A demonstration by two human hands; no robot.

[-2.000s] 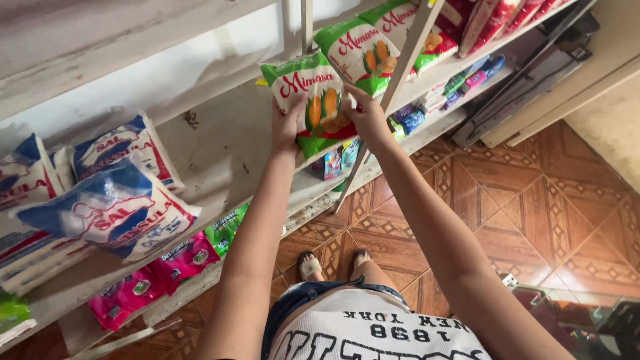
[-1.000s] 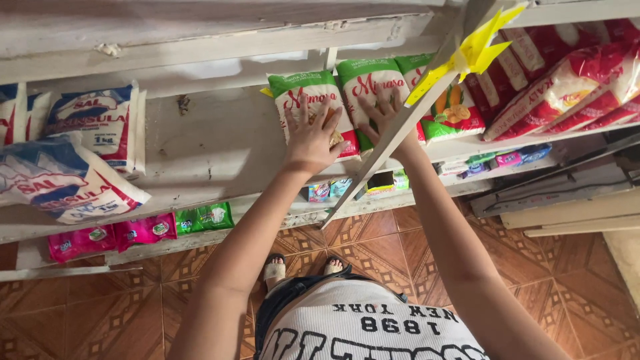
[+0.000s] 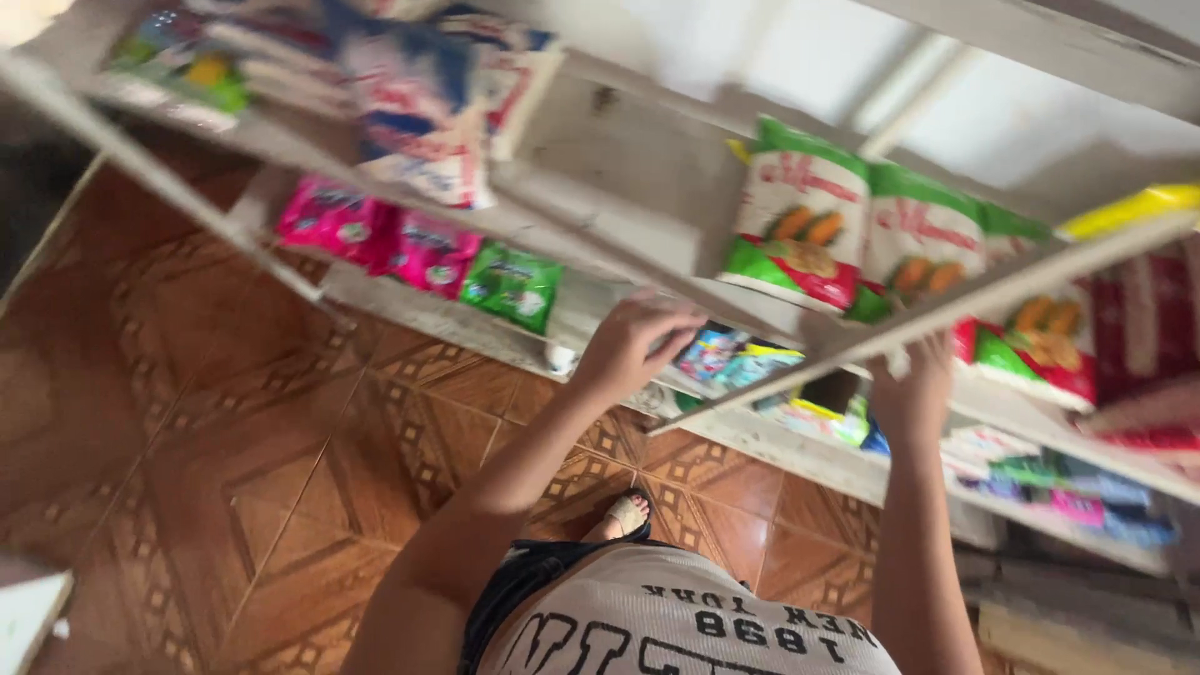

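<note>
My left hand (image 3: 637,342) is off the packs, its fingers loosely curled and apart with nothing between them, beside the edge of the upper shelf (image 3: 600,239). My right hand (image 3: 911,384) is at the front edge of that shelf, behind the slanted white post (image 3: 900,323); whether its fingers touch the shelf or a pack I cannot tell. Above my hands, a green, white and red corn flour pack (image 3: 802,216) stands at the left end of a row. Beside it is a second such pack (image 3: 923,234), and a third (image 3: 1036,333) is partly behind the post.
Salt bags (image 3: 412,103) lie on the upper shelf at left. Pink packets (image 3: 333,220) and a green packet (image 3: 513,286) sit on the lower shelf. Red packs (image 3: 1144,328) are at right. Another slanted post (image 3: 178,187) crosses at left, above the tiled floor (image 3: 281,450).
Both hands have come away from the fronts of the corn flour packs, down toward the shelf edge. The packs stand in a row as they did one second ago. The view has tilted and swung left.
</note>
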